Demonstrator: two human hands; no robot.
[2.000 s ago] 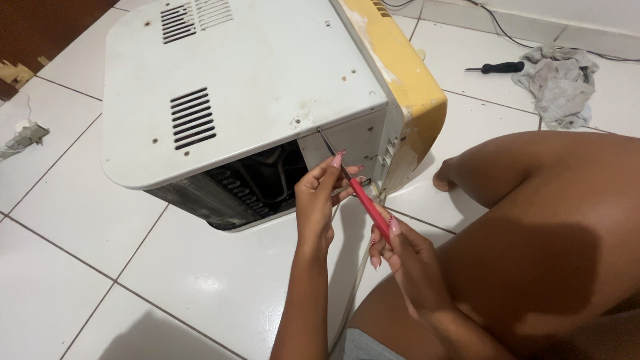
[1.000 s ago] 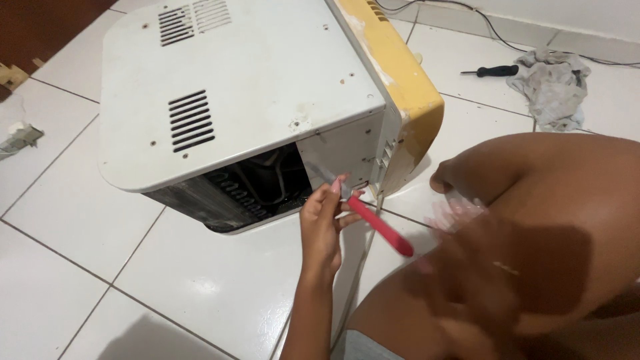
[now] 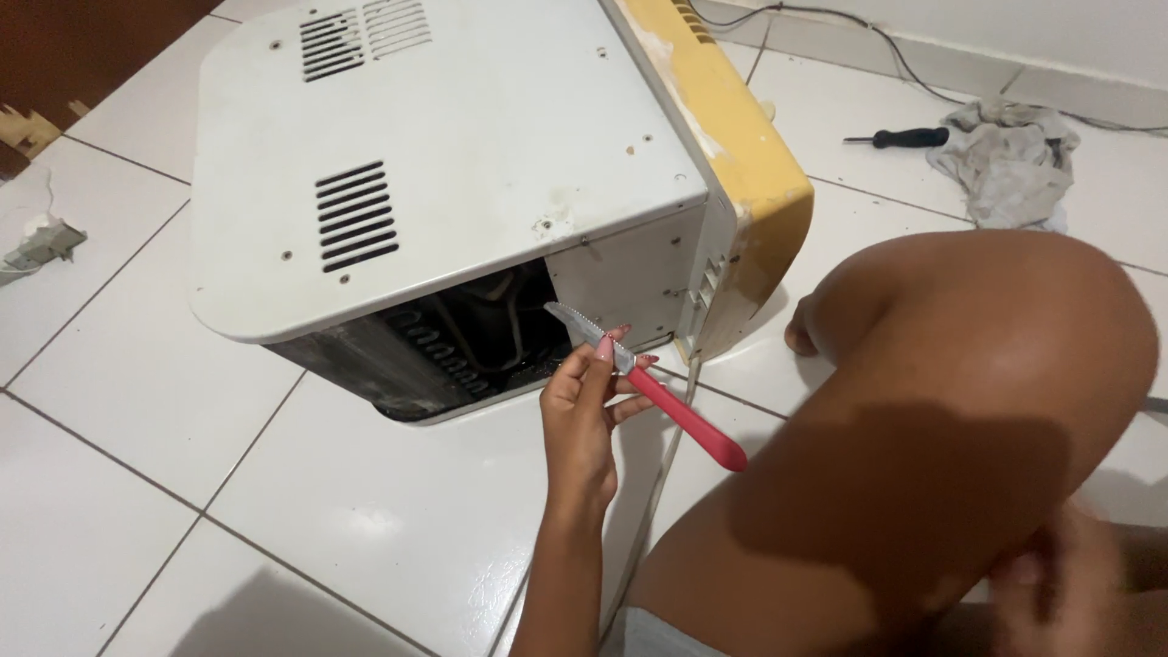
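My left hand (image 3: 589, 406) pinches the blade of a serrated table knife (image 3: 689, 418) with a red handle. The blade points up and left, in front of the opening in the side of a window air conditioner (image 3: 474, 155). This unit has a white metal case with vent slots and a yellowed plastic front (image 3: 730, 137). Through the opening, dark coils and tubing show. Blurred at the lower right, my right hand (image 3: 1058, 575) is beside my leg; whether it holds anything is not clear.
A black-handled screwdriver (image 3: 911, 138) touches a crumpled grey rag (image 3: 1008, 169) on the tiled floor (image 3: 365, 511). A dark cable (image 3: 899, 55) runs along the wall. A light cord (image 3: 659, 484) passes behind my left hand. At the far left lies a small greyish object (image 3: 46, 245).
My right hand has let go of the knife's red handle and moved down and right. The knife tip has come away from the case's edge, held by my left hand alone.
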